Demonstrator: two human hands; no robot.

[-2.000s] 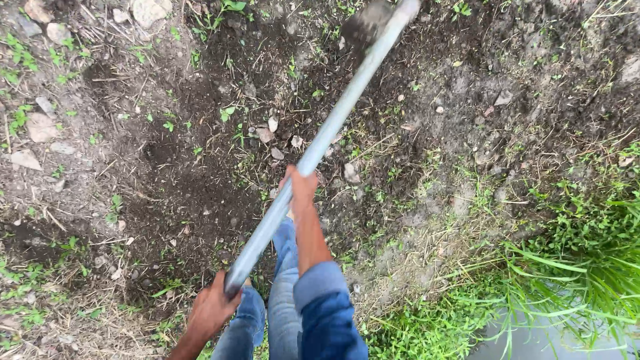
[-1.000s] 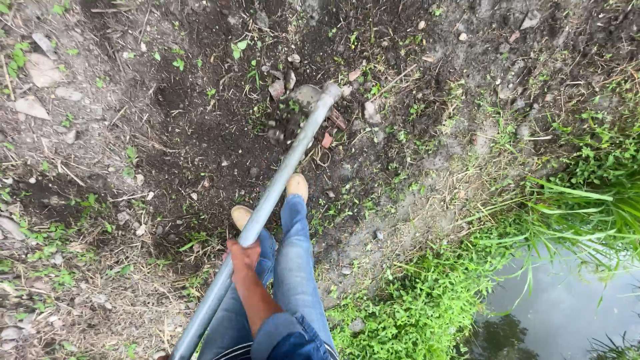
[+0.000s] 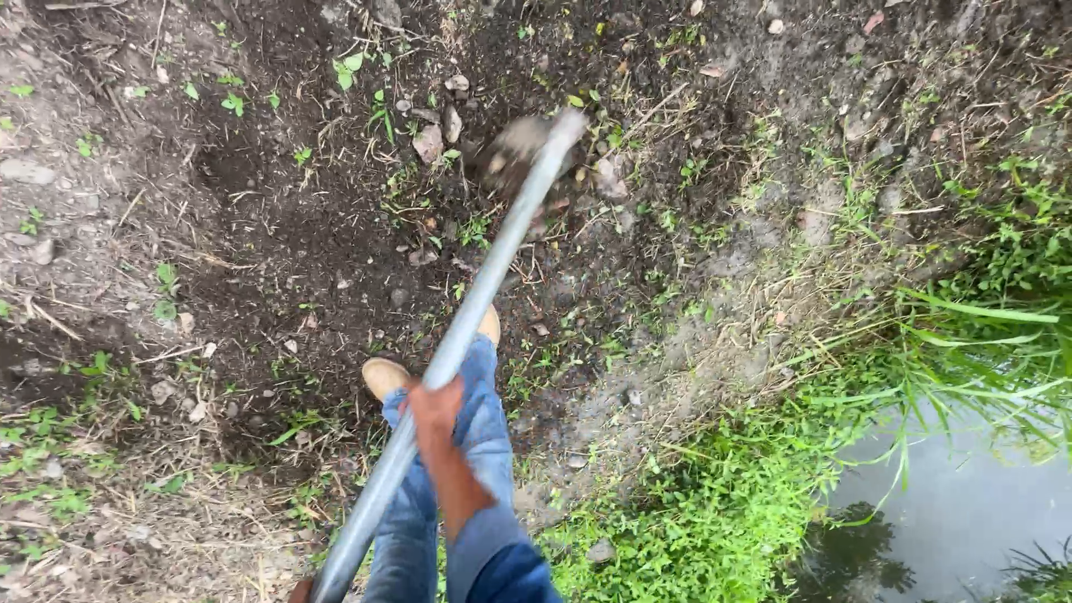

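Note:
A long grey metal pole, the handle of a tool (image 3: 481, 297), slants from the bottom left up to the upper middle. At its far end a brownish tool head (image 3: 519, 151) is blurred, so its exact kind cannot be told; it is at or just above the dark soil. My right hand (image 3: 435, 410) is closed around the middle of the handle, in front of my jeans. Only a sliver of my left hand (image 3: 301, 590) shows at the bottom edge, against the handle's near end; its fingers are mostly hidden.
My tan shoes (image 3: 385, 377) stand on dark soil with stones (image 3: 428, 143), small weeds and dry stalks. Low green plants (image 3: 695, 511) cover the bank at the lower right, beside a pool of water (image 3: 963, 494). Long grass blades (image 3: 988, 381) hang over the water.
Two seconds ago the handle reached higher with its head near the top edge; a second ago the head was lower, against the ground. Now the head is blurred. My right hand keeps its hold.

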